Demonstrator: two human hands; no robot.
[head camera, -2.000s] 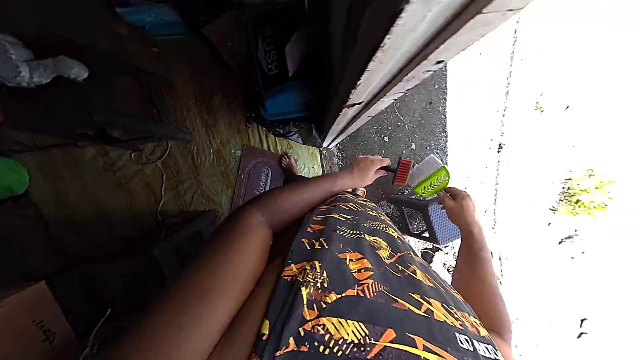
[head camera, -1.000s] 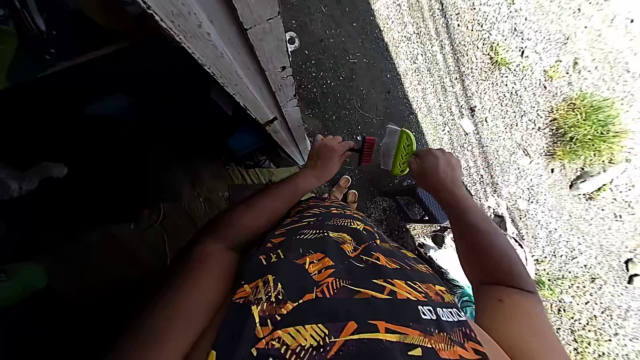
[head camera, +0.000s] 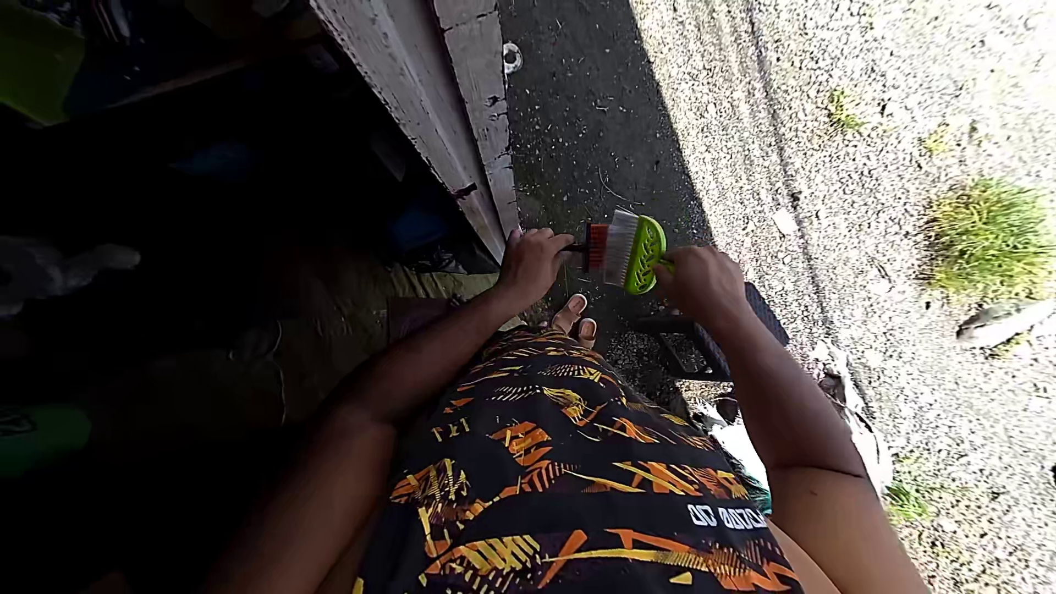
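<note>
My left hand (head camera: 532, 262) is closed on the dark handle of a small brush with red bristles (head camera: 597, 247), at the middle of the head view. My right hand (head camera: 706, 282) grips the handle of a green brush (head camera: 647, 256) with pale, translucent bristles. The two brushes face each other, and the pale bristles meet or overlap the red ones; whether they press together I cannot tell. Both are held out above the dark ground, just beyond my bare toes (head camera: 575, 309).
A worn white door frame (head camera: 487, 99) rises left of my hands, with a dark cluttered interior beyond. A dark plastic stool or step (head camera: 763, 312) stands below my right hand. Sunlit gravel (head camera: 792, 165), a grass tuft (head camera: 988, 239) and a stone (head camera: 1002, 322) lie to the right.
The view has swung toward the outdoor ground since the oldest frame. The green brush's bristles, a little apart from the red ones one second ago, now reach them. Both hands keep their brushes.
</note>
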